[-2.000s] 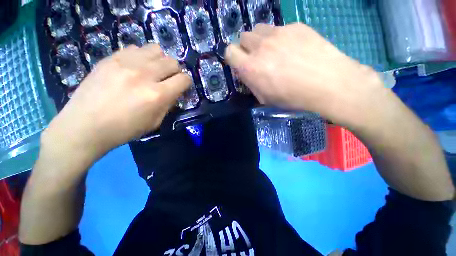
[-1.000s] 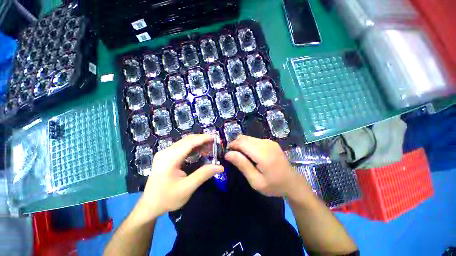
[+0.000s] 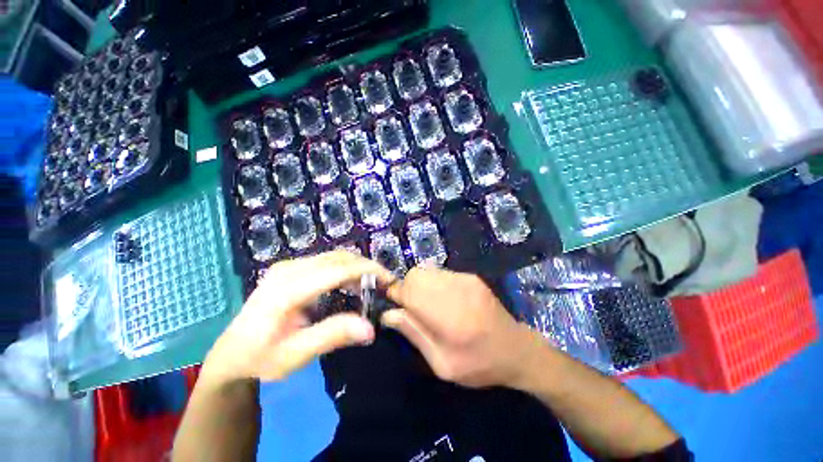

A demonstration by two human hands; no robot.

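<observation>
My left hand is bare and holds a small clear unit on edge between thumb and fingers, above the near edge of the black component tray. My right hand is close beside the unit, its thumb and fingers pinched together near it; whether they hold a tiny part cannot be told. The tray holds rows of silvery-clear units with dark centres. One pocket at its right side is empty. My hands hide part of the nearest row.
Clear gridded trays lie left and right, each with a dark cluster. A filled tray stack stands left, a phone far right. Clear covers lie right. A small-parts pack and red crate are below the bench edge.
Since a second ago, the view has shifted slightly and my left hand still holds the unit. Two seconds ago both hands were over the tray, spread wider apart.
</observation>
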